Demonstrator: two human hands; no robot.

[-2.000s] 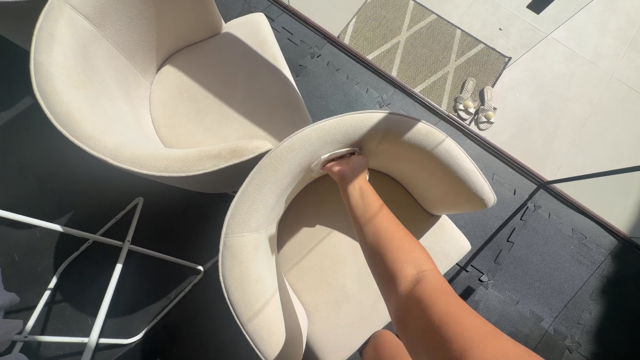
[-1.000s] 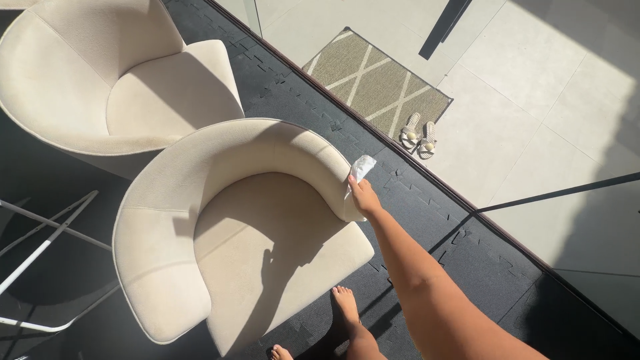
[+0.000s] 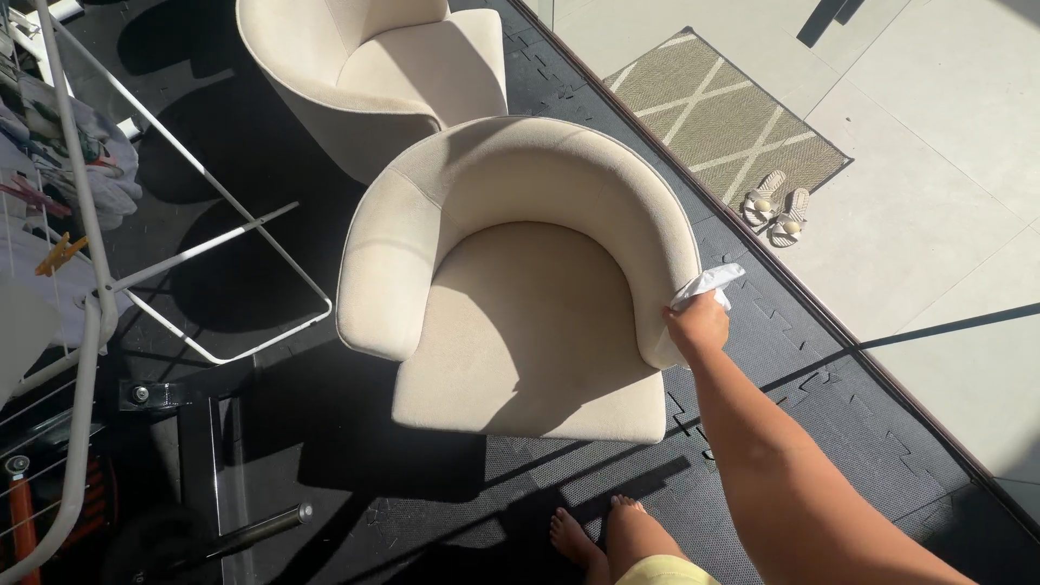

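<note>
My right hand (image 3: pixel 700 323) grips a crumpled white cloth (image 3: pixel 708 286) at the outer end of the right armrest of a beige upholstered tub chair (image 3: pixel 528 325). Part of the cloth lies against the fabric by the armrest's front edge, and a loose end sticks up above my fingers. The chair has a curved backrest and a seat half in shadow. My left hand is out of view.
A second beige chair (image 3: pixel 439 65) stands behind the first. At left are a white metal drying rack (image 3: pixel 175 260) with laundry and clothespins, and a black metal frame (image 3: pixel 195 471). A patterned mat (image 3: pixel 715 106) and sandals (image 3: pixel 776 210) lie beyond the floor track.
Two seconds ago my right hand was at the inner backrest; it has since moved to the outer end of the right armrest. The view has shifted, showing more of the drying rack.
</note>
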